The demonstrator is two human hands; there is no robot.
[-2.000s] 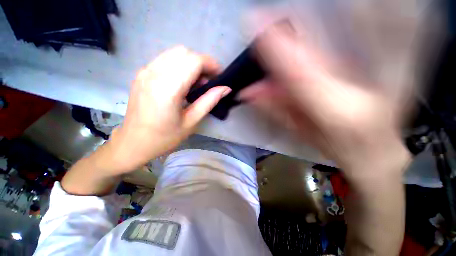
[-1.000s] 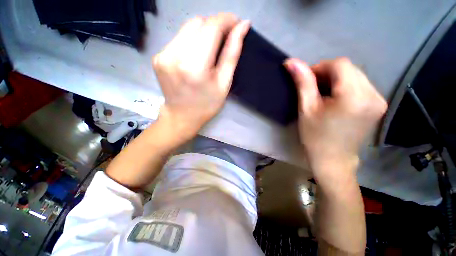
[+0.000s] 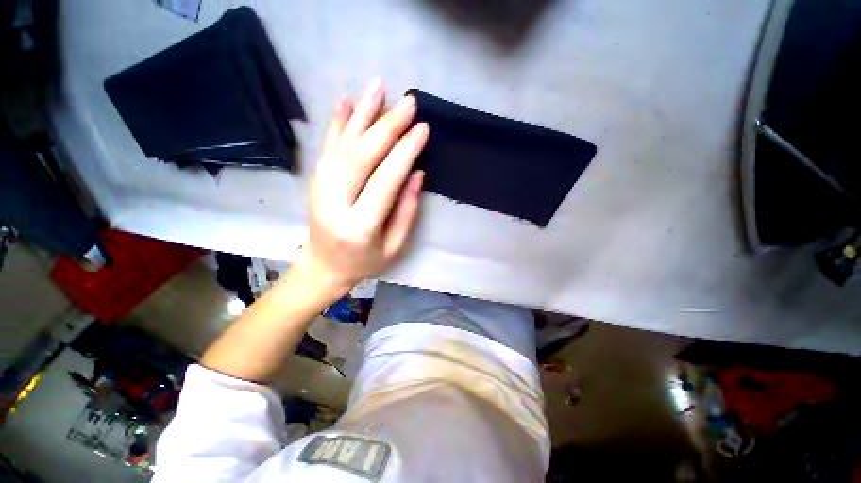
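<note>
A dark cuff or flap piece [image 3: 510, 162] lies flat on the whitish-grey pressing table cover [image 3: 651, 226], with its ragged thread edge toward me. My left hand [image 3: 363, 193] lies flat over the piece's left end, fingers extended and pointing away from me. My right hand is not in the picture. A large dark iron [image 3: 817, 94] with a pale rim and a thin metal rod shows at the right edge, cut off by it.
A stack of dark pieces [image 3: 203, 94] lies on the table at the left. A blurred dark shape [image 3: 496, 14] is cut off at the top edge. Red cloth [image 3: 113, 269] lies beyond the table's near edge at the left.
The dark piece was held up between both hands; now it lies flat under my left hand. My right hand has left the picture. The view has shifted, showing more of the stack.
</note>
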